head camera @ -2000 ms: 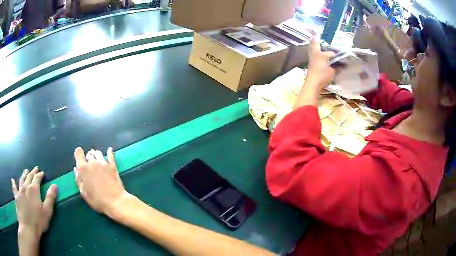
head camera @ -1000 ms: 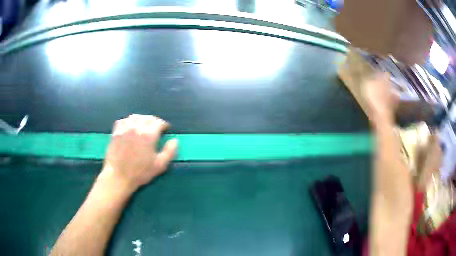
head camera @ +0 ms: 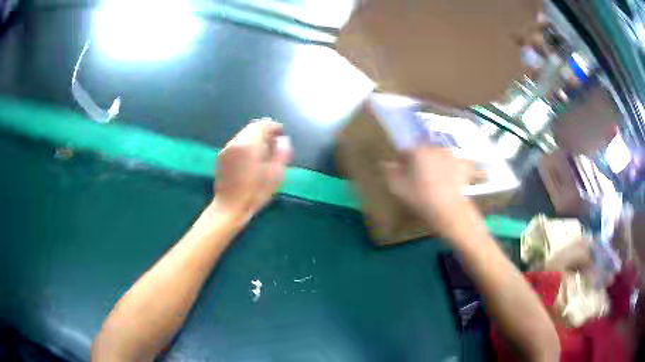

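Note:
An open brown carton (head camera: 385, 205) stands at right centre, blurred, across the green strip. Its large lid (head camera: 438, 49) stands up behind it. White and bluish contents (head camera: 407, 124) show inside the rim. My right hand (head camera: 428, 177) is over the near side of the carton, its fingers at the opening; blur hides whether it grips anything. My left hand (head camera: 251, 166) is left of the carton, apart from it, over the green strip. Its fingers are loosely curled, the thumb a little apart, and nothing shows in it.
A white cable (head camera: 95, 106) lies on the black belt at left. A dark phone (head camera: 463, 293) lies on the green bench, partly behind my right forearm. A person in red (head camera: 601, 332) is at lower right beside a yellowish heap (head camera: 555, 240). Another carton (head camera: 562, 184) is behind.
The view has turned right. The carton now stands near the middle, in front of me, with my right hand over it. My left hand's fingers are more curled.

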